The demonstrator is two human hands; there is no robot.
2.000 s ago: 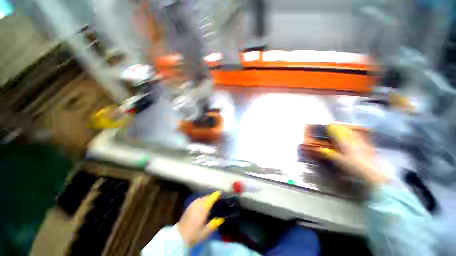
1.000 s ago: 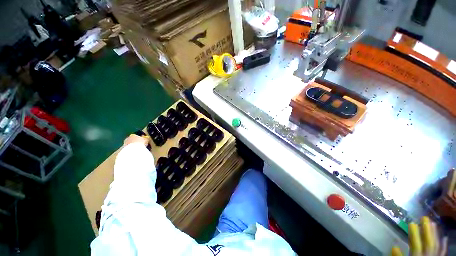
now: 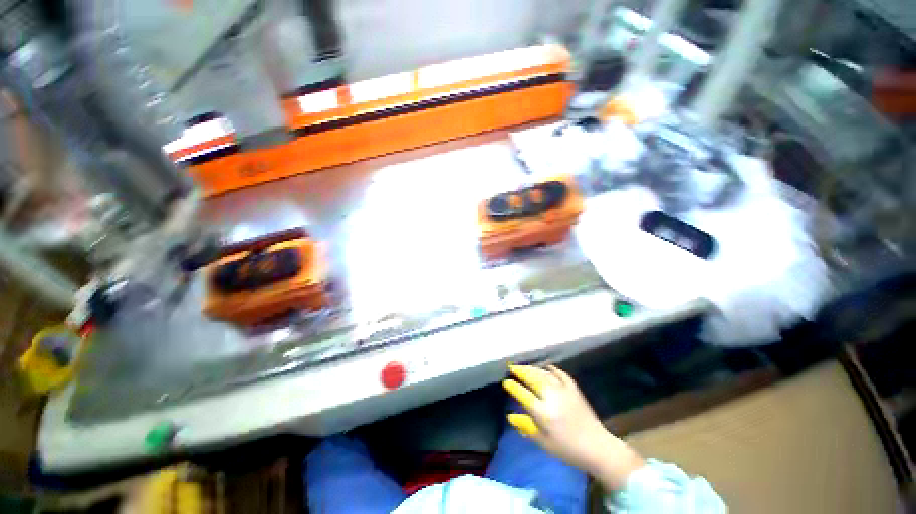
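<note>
A black housing [image 3: 255, 269] sits in the left orange fixture [image 3: 269, 301]. Another black housing [image 3: 526, 199] sits in the right orange fixture [image 3: 529, 235]. A single black housing [image 3: 678, 233] lies on a white plastic sheet [image 3: 768, 263] at the right end. My right hand [image 3: 557, 414], with yellow fingertips, is in front of the rail above my lap. Its fingers are apart and nothing shows in it. My left hand [image 3: 173, 494] is a blurred yellow-tipped patch at the bottom left edge, partly cut off, and its grip cannot be made out.
The front rail carries a red button [image 3: 393, 375] and green buttons at the left [image 3: 160, 435] and right [image 3: 624, 307]. The orange beam [image 3: 402, 120] runs behind the fixtures. Blurred machine parts stand at left. A yellow tape roll [image 3: 48, 359] is far left. Cardboard [image 3: 773, 442] is at lower right.
The view has swung right from the left cardboard stack to the machine. My left hand has left the housings on that stack. The right fixture now shows with a housing in it.
</note>
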